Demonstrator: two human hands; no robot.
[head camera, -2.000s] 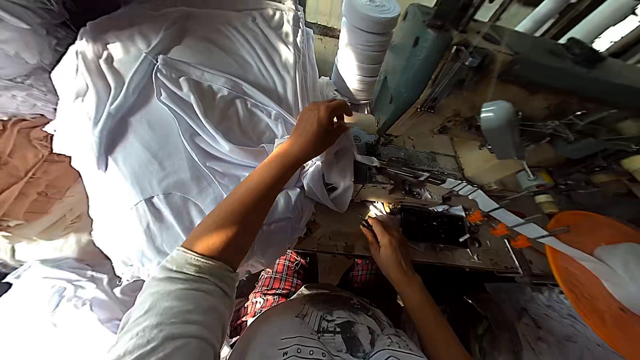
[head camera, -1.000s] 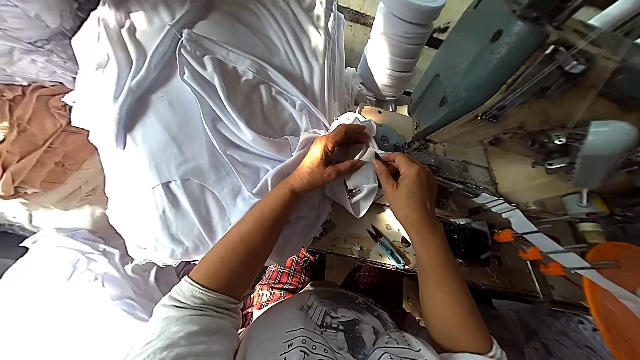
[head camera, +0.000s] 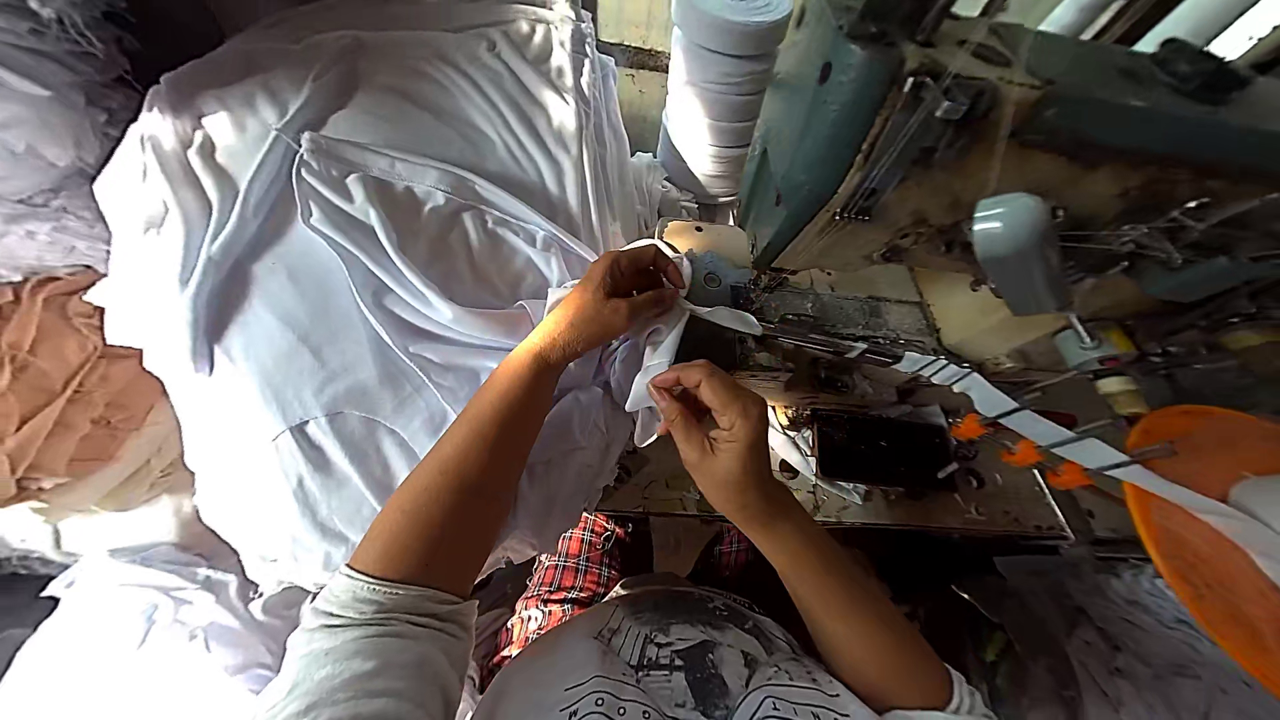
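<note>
My left hand (head camera: 625, 295) pinches the edge of a white knit garment (head camera: 430, 270) beside the presser area of an industrial sewing machine (head camera: 840, 130). Lower and to the right, my right hand (head camera: 715, 430) has thumb and forefinger together at a hanging corner of the white cloth. From the garment edge a short white fabric end points toward the machine's metal binding guide (head camera: 830, 343). A white binding strip (head camera: 1030, 425) runs through that guide from the right, over a rack with orange clips (head camera: 1022, 453). The garment spreads in folds to the left of both hands.
A stack of white fabric rolls (head camera: 715, 110) stands behind the garment. An orange basin (head camera: 1190, 540) is at the right edge. Brown cloth (head camera: 75, 390) and more white cloth (head camera: 130, 630) lie at left. A dark rectangular opening (head camera: 883, 447) shows in the machine table.
My right hand came up from the table to the cloth, then moved down along it. Blue-handled thread snips, seen on the table one second ago, are not visible now. My left hand stays at the garment edge.
</note>
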